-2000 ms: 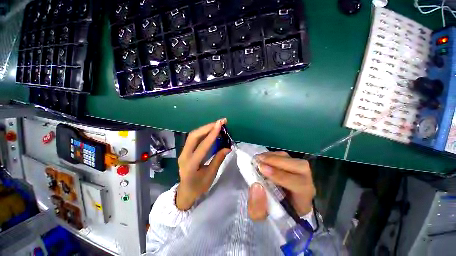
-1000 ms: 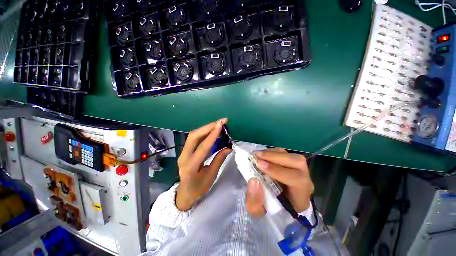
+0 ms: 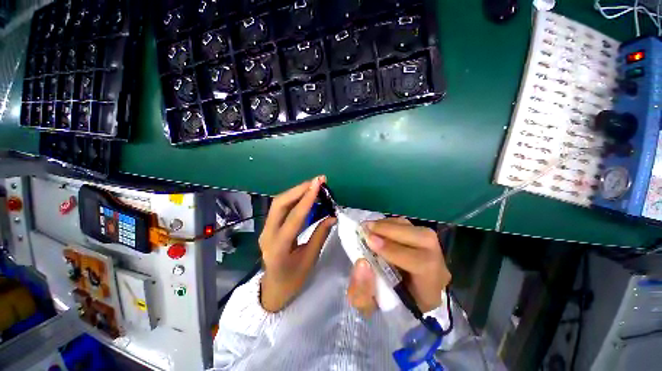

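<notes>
My left hand (image 3: 289, 239) holds a round black part (image 3: 323, 201) between thumb and fingers at the mat's near edge. My right hand (image 3: 406, 262) holds a white dispensing syringe (image 3: 355, 240) like a pen, tilted, its front end at the black part. The thin needle tip lies at or close to the part; contact cannot be told. A blue adapter (image 3: 419, 345) shows at the syringe's rear end. Beyond my hands lies a glossy black pocket tray (image 3: 305, 119) with round black parts in its pockets.
Other black trays (image 3: 116, 109) overlap at the left. A white board with rows of small marks (image 3: 517, 145) leans by a blue controller (image 3: 648, 130) at the right. A loose black part (image 3: 501, 9) lies at the top. A keypad pendant (image 3: 116, 221) is on the machine at lower left.
The syringe's rear end and my right hand have shifted slightly left. My left hand still holds the part in nearly the same place. The whole view has shifted slightly.
</notes>
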